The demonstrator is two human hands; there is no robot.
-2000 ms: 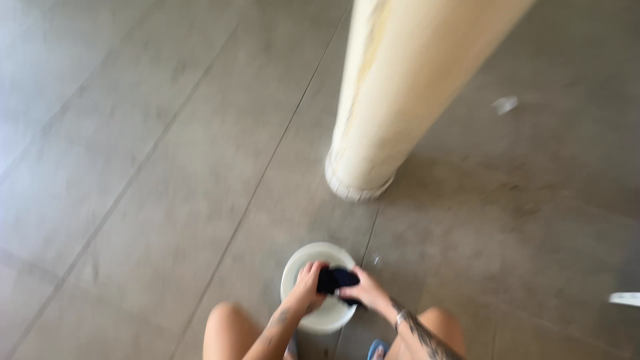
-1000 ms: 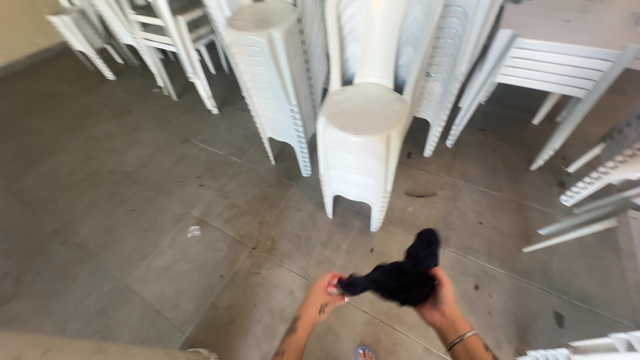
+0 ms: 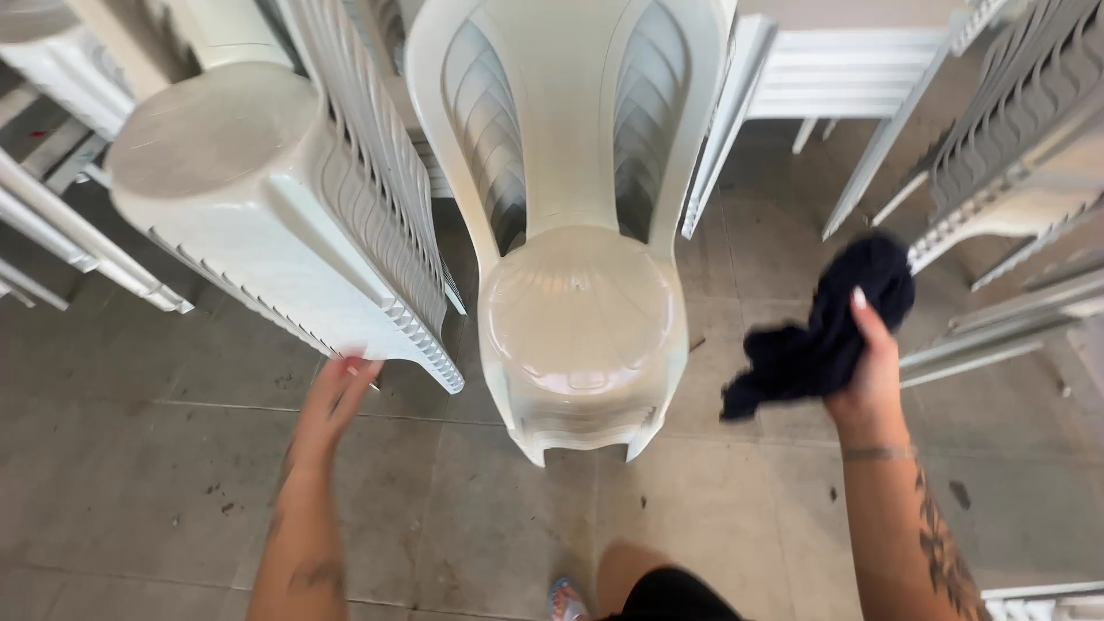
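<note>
My right hand (image 3: 867,371) grips a dark, bunched cloth (image 3: 824,336), which hangs out to the left of my fingers. My left hand (image 3: 345,384) holds nothing that I can see; it is blurred, with fingers apart, by the lower edge of a stack of white plastic chairs (image 3: 259,233). Whether it touches that stack I cannot tell. Between my hands stands another stack of cream plastic chairs (image 3: 582,310), its top seat shiny and facing me.
More stacked chairs (image 3: 1000,112) lean at the right. White slatted furniture (image 3: 845,73) stands behind at the upper right, and white legs (image 3: 103,246) reach the floor at the left. Small dark debris lies on the tiled floor (image 3: 483,517).
My left hand has let go of the cloth and moved left, away from my right hand, which still holds it. The view is now closer to the chair stacks; the basin seen two seconds ago is out of view.
</note>
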